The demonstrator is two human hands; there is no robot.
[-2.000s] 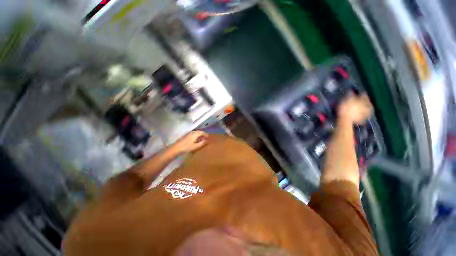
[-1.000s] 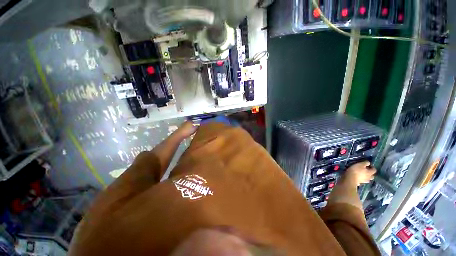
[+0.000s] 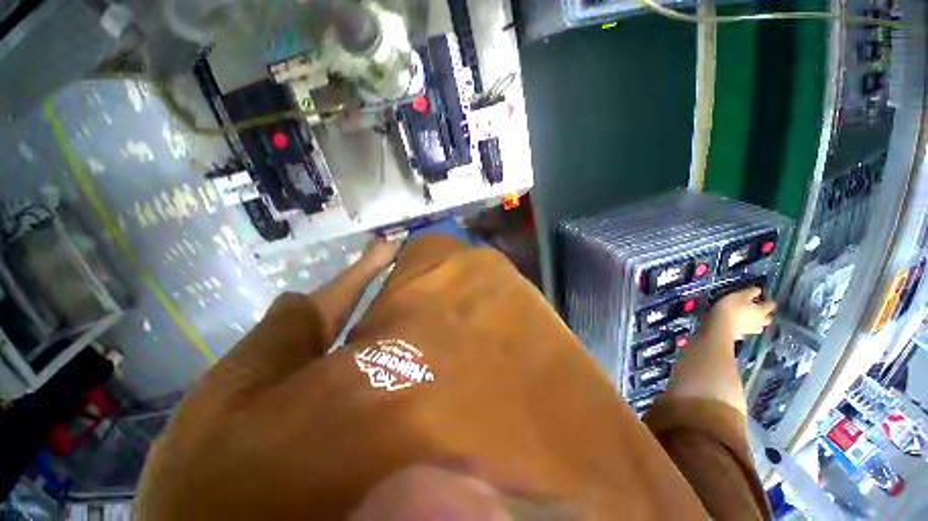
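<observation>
A tall stack of clear trays (image 3: 595, 275) stands at right, with black device housings (image 3: 672, 275) with red spots in two columns of its top tray. My right hand (image 3: 751, 311) is over the right column, fingers curled at a dark housing; whether they grip it cannot be told. My left hand (image 3: 383, 250) is at the machine's front edge, small and partly hidden, its hold unclear. Two black housings with red spots sit in fixtures on the white machine bed, one at left (image 3: 285, 168) and one at right (image 3: 427, 132).
The machine head (image 3: 382, 61) hangs over the bed with cables. A dark green bench (image 3: 621, 122) lies behind the stack. Another tray's edge (image 3: 611, 8) shows at the top. A metal rail (image 3: 865, 254) and shelf with a red-labelled bottle (image 3: 847, 436) stand at right. The grey floor has a yellow line (image 3: 122, 249).
The view has turned and sharpened since the blurred earliest frame, then shifted slightly. My right hand stays at the tray's right column. My left hand stays by the machine's front edge.
</observation>
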